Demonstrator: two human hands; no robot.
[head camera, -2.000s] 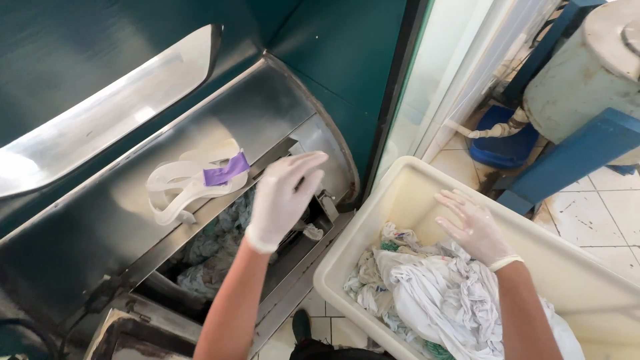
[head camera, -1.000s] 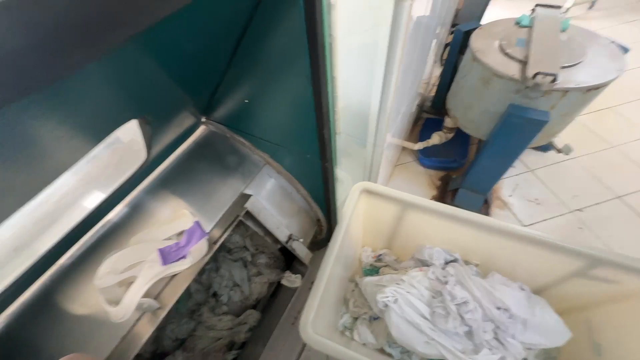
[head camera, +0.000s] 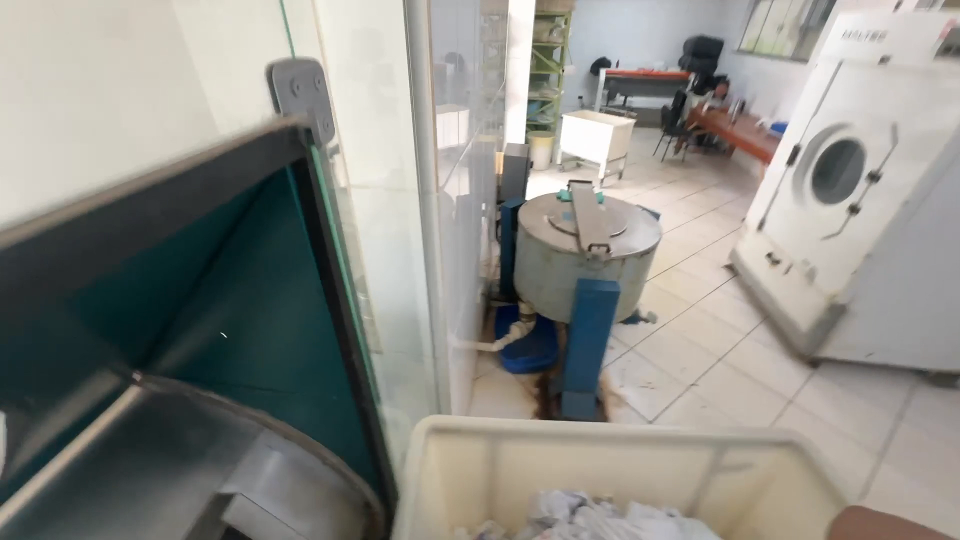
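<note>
Neither of my hands shows in the head view now, so what they hold is hidden. Along the bottom, white and pale cloths (head camera: 592, 521) lie in a large cream plastic bin (head camera: 622, 431). A blurred brown rounded shape (head camera: 892, 525) at the bin's right rim may be part of my right arm. To the left of the bin is the curved stainless steel drum (head camera: 225, 442) of a machine with dark green side panels (head camera: 262, 315); the drum's opening is mostly cut off by the lower edge.
Beyond the bin stands a round metal extractor (head camera: 585, 277) on blue posts (head camera: 592, 345), with a blue basin (head camera: 529, 349) beside it. A glass panel (head camera: 375, 225) borders the machine. A white dryer (head camera: 840, 187) stands right; a white cart (head camera: 596, 139) and red table (head camera: 735, 131) are farther back.
Both gloved hands, over the drum and bin two seconds ago, have left view. The view has swung up and right, so the strap with the purple patch is out of sight.
</note>
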